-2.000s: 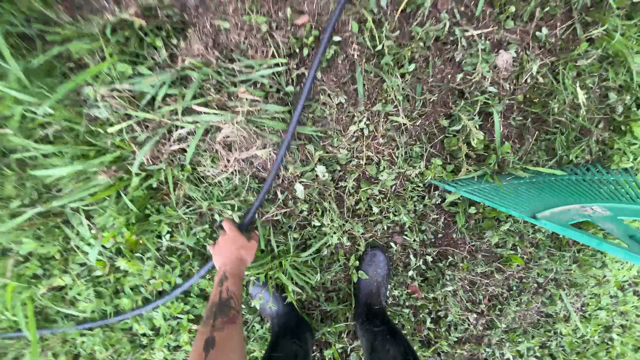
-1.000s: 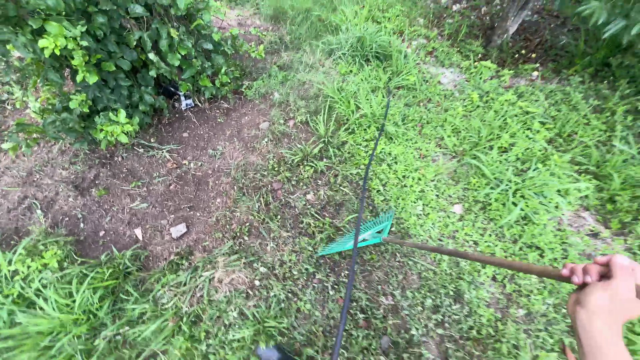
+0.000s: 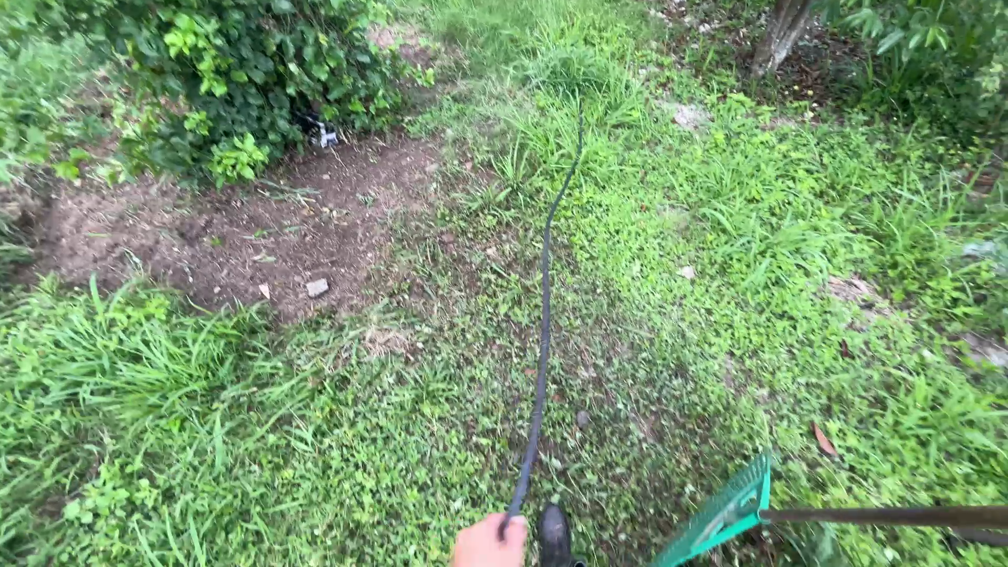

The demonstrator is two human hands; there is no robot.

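Observation:
At the bottom edge, my left hand (image 3: 490, 542) is closed around a black hose (image 3: 545, 315), which runs from it away over the grass and fades into taller grass at the top. A green leaf rake (image 3: 720, 512) lies low at the right, its head partly cut off by the frame edge. Its brown handle (image 3: 882, 516) reaches out past the right edge. My right hand is outside the view. One dark boot (image 3: 555, 535) shows just right of my left hand.
A leafy bush (image 3: 268, 79) stands at the upper left, with bare soil (image 3: 236, 228) below it and a small grey stone (image 3: 317, 288) on the soil. A tree trunk (image 3: 780, 39) rises at the upper right. Long grass (image 3: 150, 339) grows at the left.
The rake head has moved from beside the middle of the hose to the lower right. The right hand, on the rake handle one second ago, has left the view. My left hand has come into view.

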